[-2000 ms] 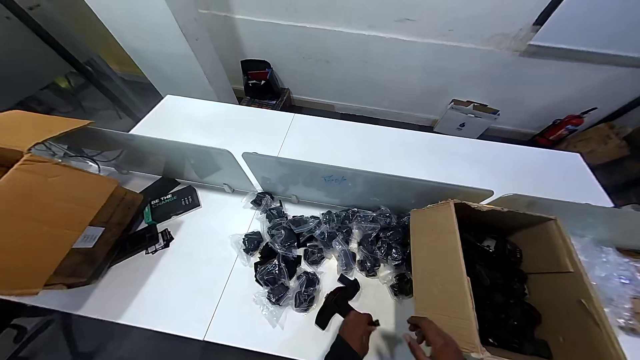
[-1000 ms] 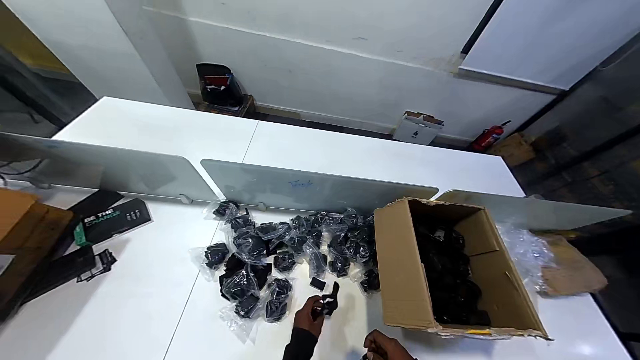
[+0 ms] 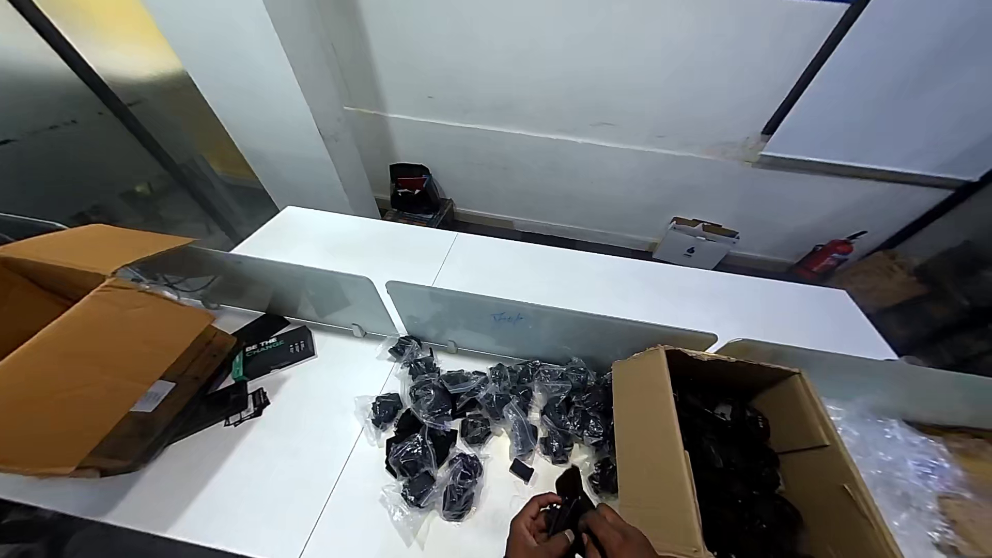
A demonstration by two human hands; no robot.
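At the bottom of the view, my left hand (image 3: 537,531) and my right hand (image 3: 616,535) are together, both gripping a black part (image 3: 571,496) whose exact kind I cannot tell. Just above them on the white table lies a small black block (image 3: 521,470). Beyond it spreads a pile of black parts in clear plastic bags (image 3: 434,399). To the right of my hands stands an open cardboard box (image 3: 651,449) holding many black parts. The lower end of the held part is hidden by my fingers.
Another open cardboard box (image 3: 101,372) stands at the left beside black printed boxes (image 3: 279,353). Low frosted divider panels (image 3: 542,322) run behind the pile. Clear plastic wrap (image 3: 891,457) lies right of the box. A fire extinguisher (image 3: 829,256) is by the far wall.
My hands were apart one second ago, with a dark part at my left hand; now they meet on a black part. The small black block remains on the table.
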